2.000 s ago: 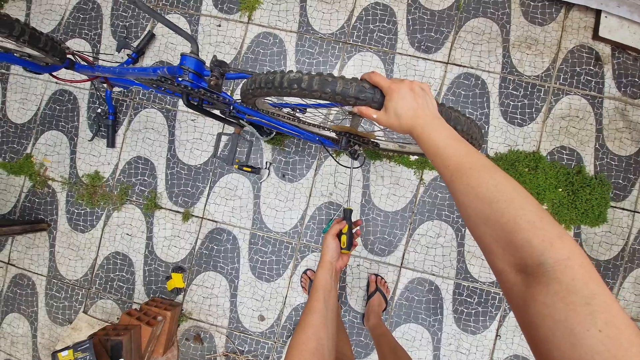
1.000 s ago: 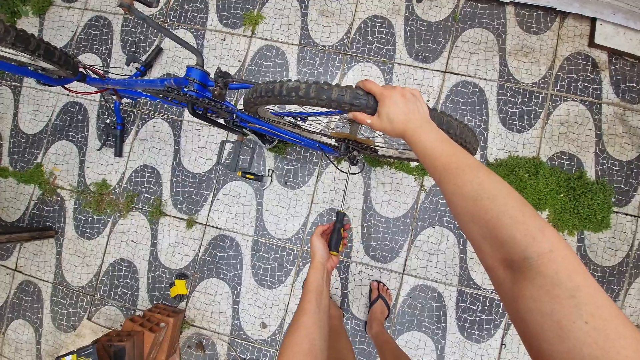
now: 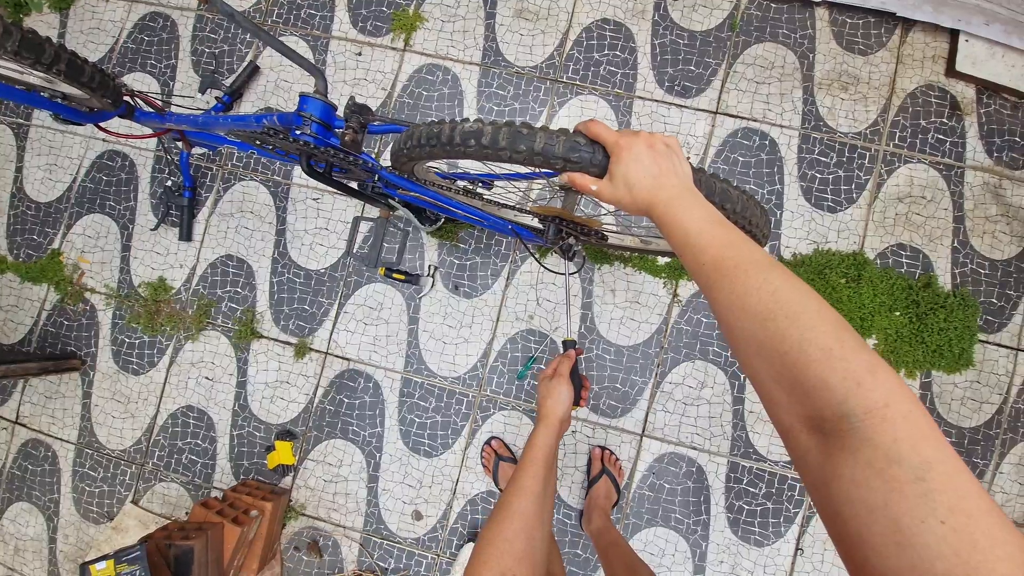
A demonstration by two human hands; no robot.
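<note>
My right hand grips the knobby rear tyre of a blue bicycle, its thumb on the near side of the tread. My left hand is closed around the black handle of a long-shafted screwdriver. The shaft runs up to the rear derailleur at the wheel's hub; the exact contact of its tip is too small to tell. Beside the hub are the rear sprockets, and the chain runs along the frame.
A hammer lies near the pedal. A green-handled tool is on the mosaic paving, left of my left hand. Hollow bricks, a yellow and black object and a dark box are lower left. Weeds grow at right.
The screwdriver's handle has turned in my left hand, which stays below the hub. My right hand keeps its hold on the tyre.
</note>
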